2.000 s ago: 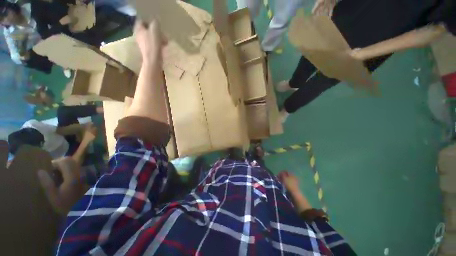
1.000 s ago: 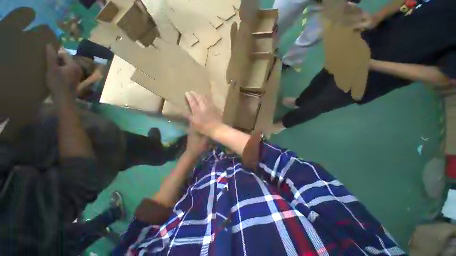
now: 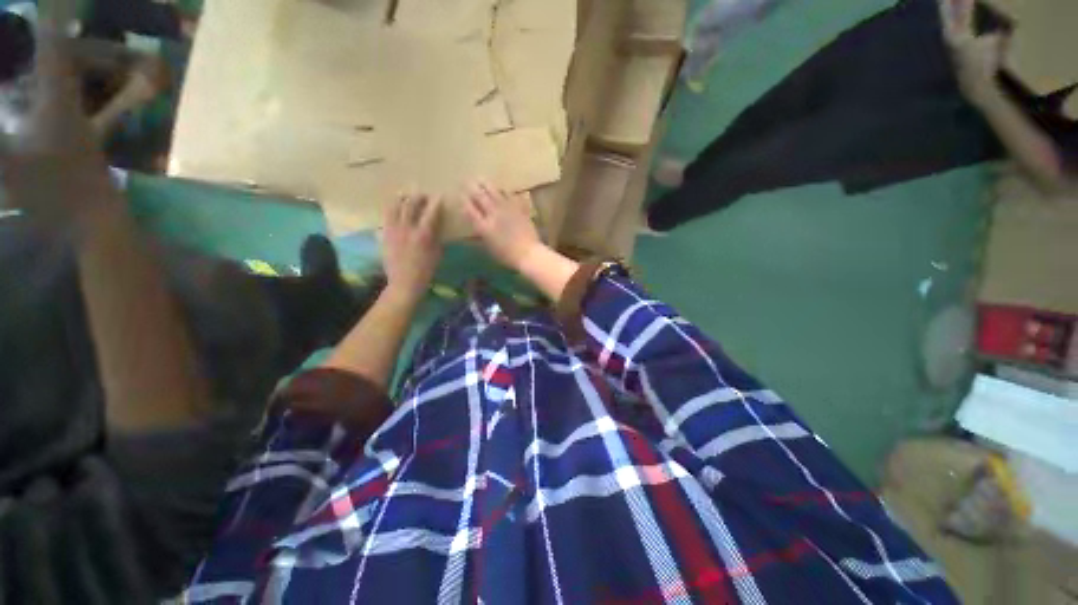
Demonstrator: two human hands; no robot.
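A flat box blank [image 3: 437,130] with slits lies on the large carton [image 3: 248,95] in front of me, its near edge towards my body. My left hand [image 3: 411,234] rests on that near edge with the fingers on the cardboard. My right hand [image 3: 501,222] is on the same edge, a little to the right, fingers spread on the blank. Whether the thumbs are under the edge is hidden. The blank lies flat around the hands.
An open carton [image 3: 591,189] with small boxes inside stands at the right of the blank. A person in dark clothes [image 3: 804,130] stands at the upper right. Another person's arm [image 3: 130,296] is close at the left. A red box [image 3: 1024,336] lies at the right edge.
My left hand first reached far over the cartons, then both hands came together at the near edge; now they are apart on it. The blank has turned and lies flatter, and the view has shifted.
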